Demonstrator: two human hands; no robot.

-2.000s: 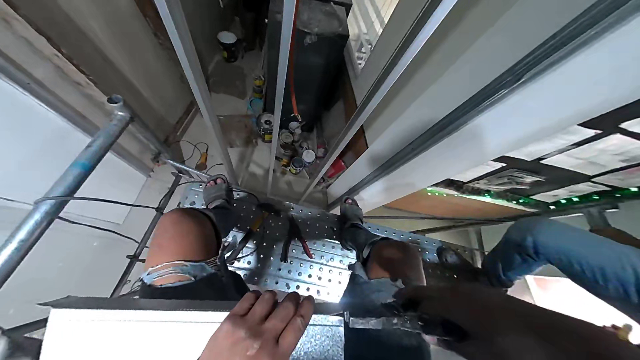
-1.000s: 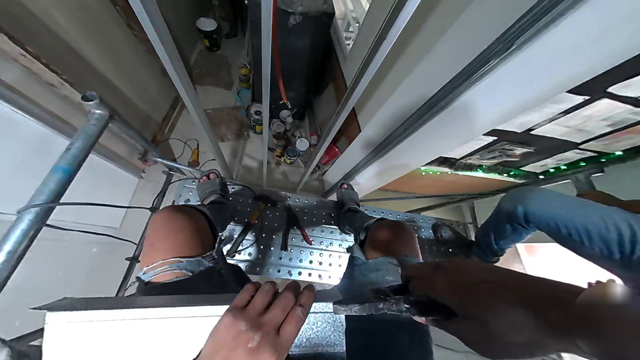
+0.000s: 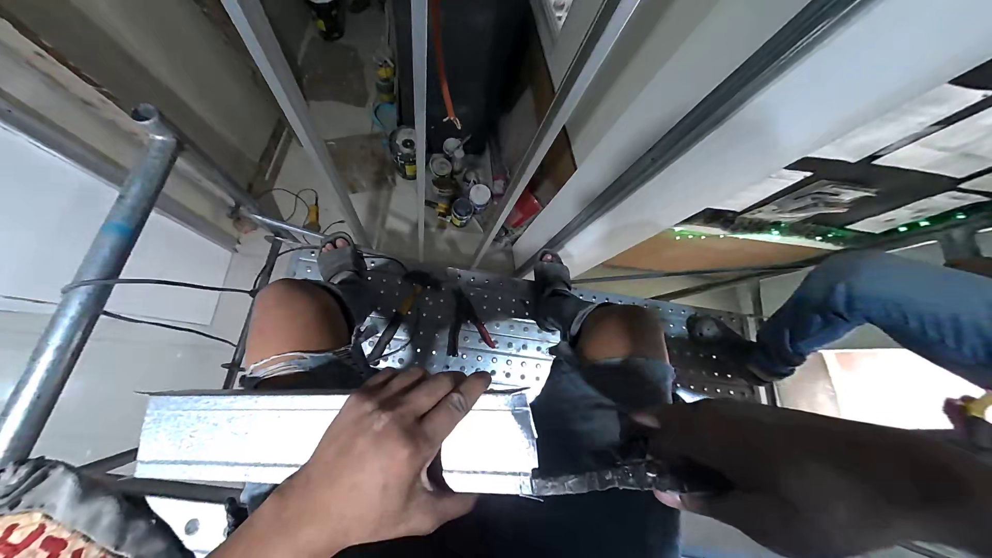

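A shiny metal stud or channel (image 3: pixel 240 434) lies crosswise in front of my knees. My left hand (image 3: pixel 395 449) is clamped over it near its right end, fingers across the far edge and thumb on the near side. At that end my right hand (image 3: pixel 682 465), dark and partly blurred, grips a narrow dark metal piece (image 3: pixel 593 479) that meets the channel's lower corner. Whether this is a tool's jaws or a bent strip of the channel, I cannot tell. Red-handled cutters or pliers (image 3: pixel 469 318) and a tool with a yellow-orange part (image 3: pixel 399 318) lie on the perforated platform between my feet.
Upright metal studs (image 3: pixel 420 116) stand beyond the perforated metal platform (image 3: pixel 504 364). Cans (image 3: pixel 461 211) are on the floor below. A scaffold pipe (image 3: pixel 101 271) with cables rises at left. Another person's jeans-clad leg (image 3: pixel 891 310) is at right, beside a white panel (image 3: pixel 744 132).
The channel's near face shows more broadly now, and my left hand remains on it. My right hand and the dark piece sit lower against the channel's end than a second ago.
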